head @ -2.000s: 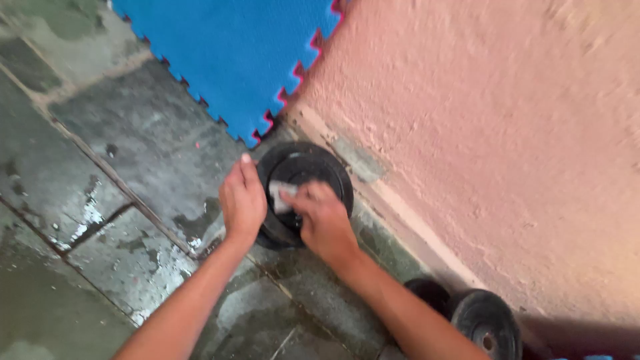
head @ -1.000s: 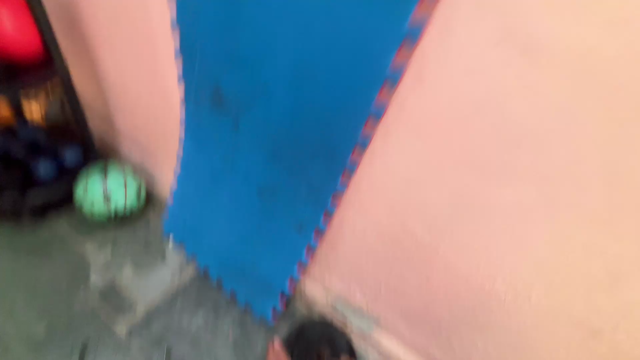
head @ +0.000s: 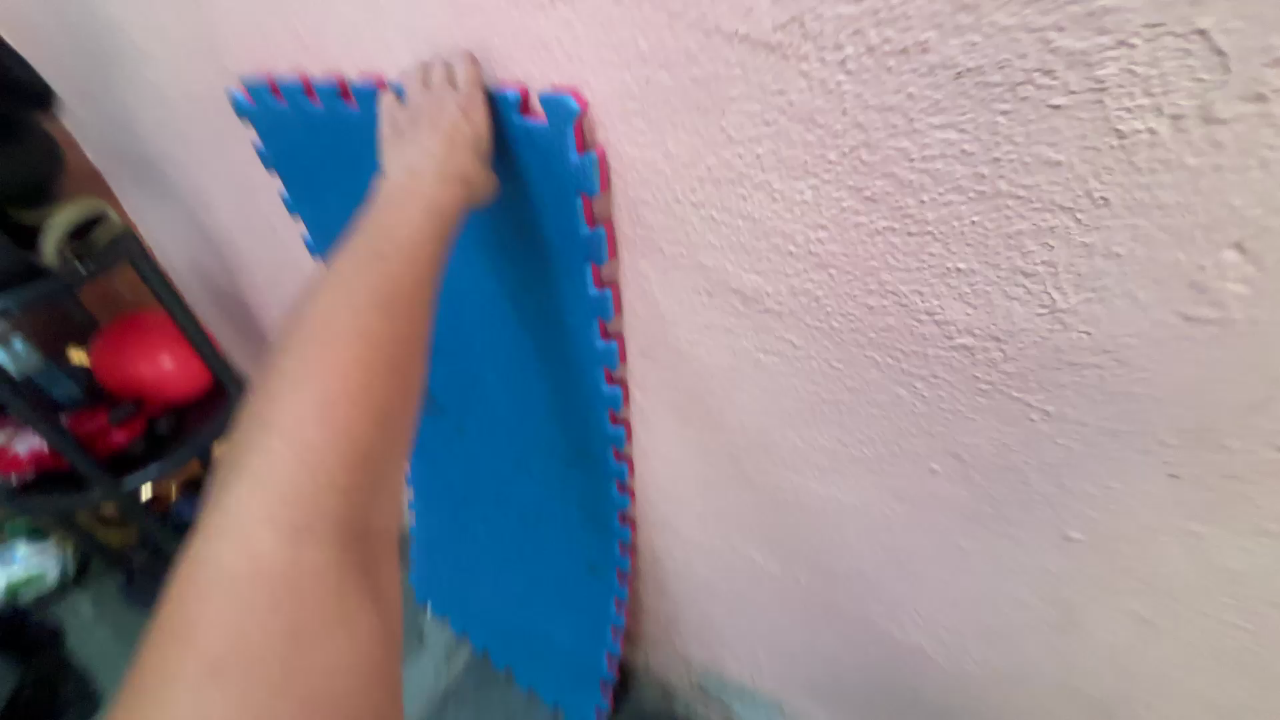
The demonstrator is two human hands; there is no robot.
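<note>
My left hand [head: 435, 125] is at the top edge of a blue interlocking foam mat [head: 520, 400], its fingers bent over the toothed rim. The forearm comes up from the lower left and covers part of the mat's left side. Red shows along the mat's toothed top and right edges. The mat stands upright against the pinkish plaster wall [head: 900, 400], its lower end down at the grey floor. My right hand is out of view.
At the left a dark metal rack [head: 180, 310] holds a red ball [head: 150, 360] and other blurred items. More unclear things lie low at the left, above the grey stone floor [head: 480, 690].
The view has swung up from the floor. Two seconds ago both hands were at a black weight plate, the right with a pale cloth-like piece; now my left hand is on the mat's top edge.
</note>
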